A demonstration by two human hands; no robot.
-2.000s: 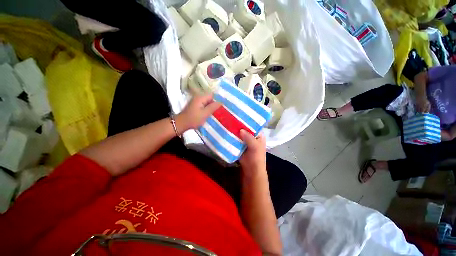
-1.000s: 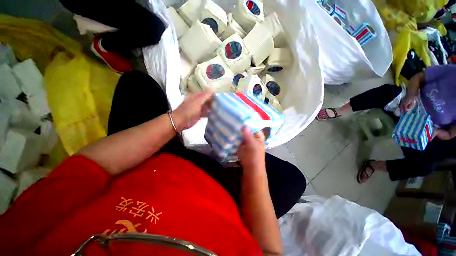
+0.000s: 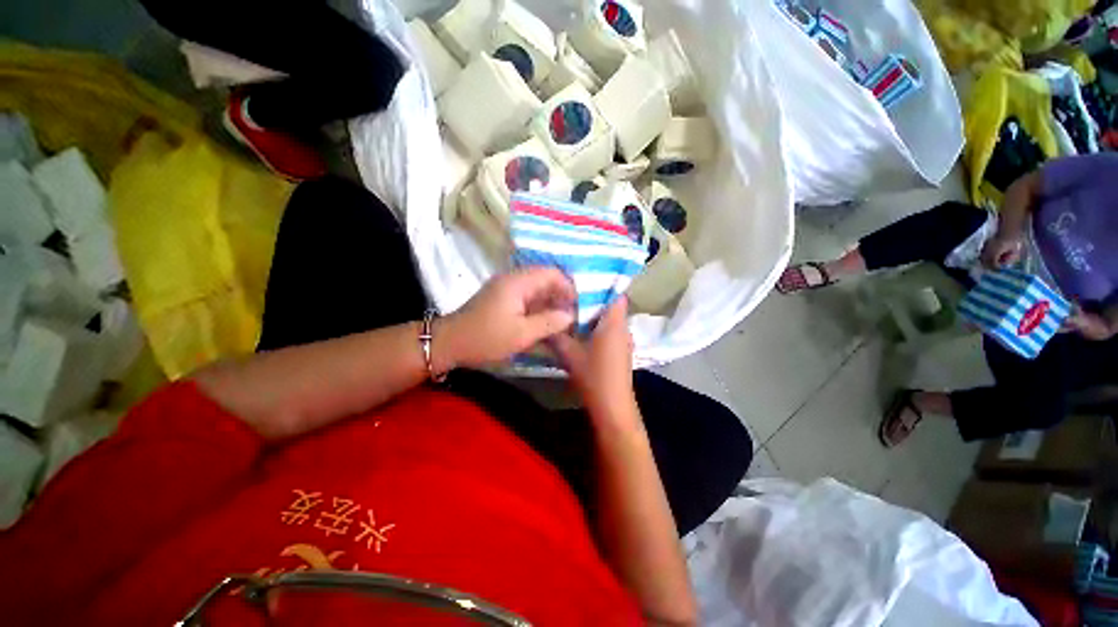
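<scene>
A striped cover (image 3: 576, 233), light blue and white with a red band across its upper face, is held over my lap at the near edge of the large white sack (image 3: 748, 245). My left hand (image 3: 509, 316) is at its lower left side, fingers bent at the cover's near part. My right hand (image 3: 597, 349) is at its lower right side, gripping it from below. The cover's near side is partly hidden by my hands. Cream unturned covers (image 3: 481, 104) with round dark blue and red openings fill the sack behind it.
A second white sack (image 3: 846, 141) holds striped pieces. A yellow sack (image 3: 184, 245) and cream blocks (image 3: 74, 208) lie at left. A person in purple (image 3: 1079, 233) holds another striped cover (image 3: 1015, 311) at right. Crumpled white sack (image 3: 846, 563) lies lower right. Another person's red shoe (image 3: 272, 132) is upper left.
The striped cover has turned and its red band is now on the upper side. My left hand has moved right and nearer my right hand. The other person's cover has turned, showing a red oval.
</scene>
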